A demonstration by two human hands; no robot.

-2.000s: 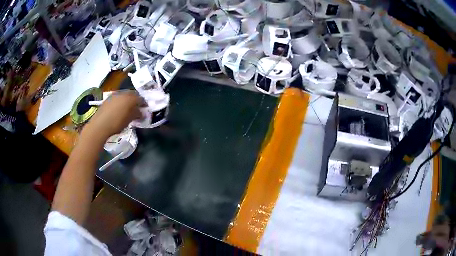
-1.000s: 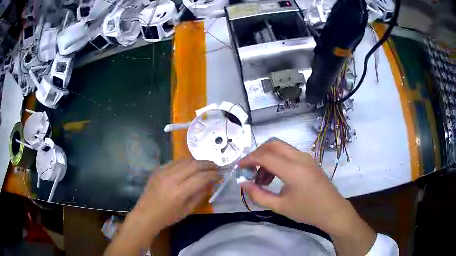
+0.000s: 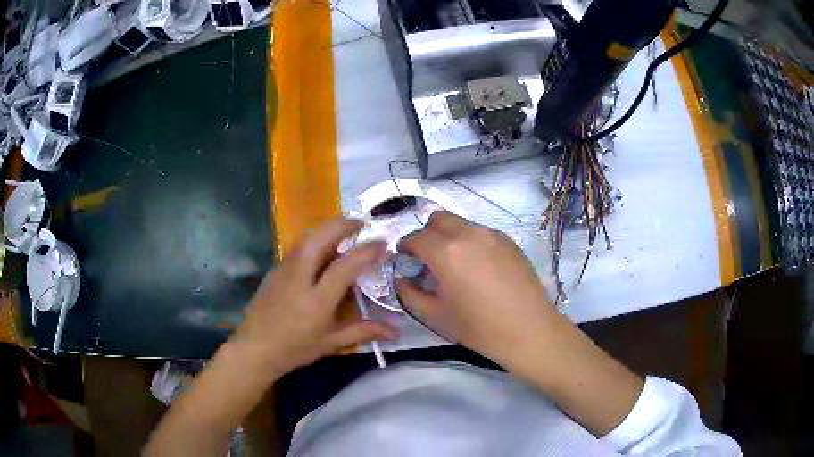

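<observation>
A white round plastic housing (image 3: 393,192) lies open side up on the white sheet, near the front edge of the bench. A thin white arm sticks out of it towards me. My left hand (image 3: 308,299) is at the housing's left side, its fingers on the rim. My right hand (image 3: 473,281) holds a small silvery wired component (image 3: 408,266) between thumb and fingers, down inside the housing. The fingers hide part of the housing's inside and most of the component's leads.
A metal screw feeder (image 3: 482,54) stands behind the housing. A black electric screwdriver (image 3: 598,67) with its cable hangs beside it, over a bundle of lead wires (image 3: 580,187). More housings (image 3: 53,281) lie at the left and back left. A patterned sheet (image 3: 785,134) is at the right edge.
My right hand has brought the component from the housing's front right into the housing. My left hand has come onto the rim. The view has shifted a little to the right.
</observation>
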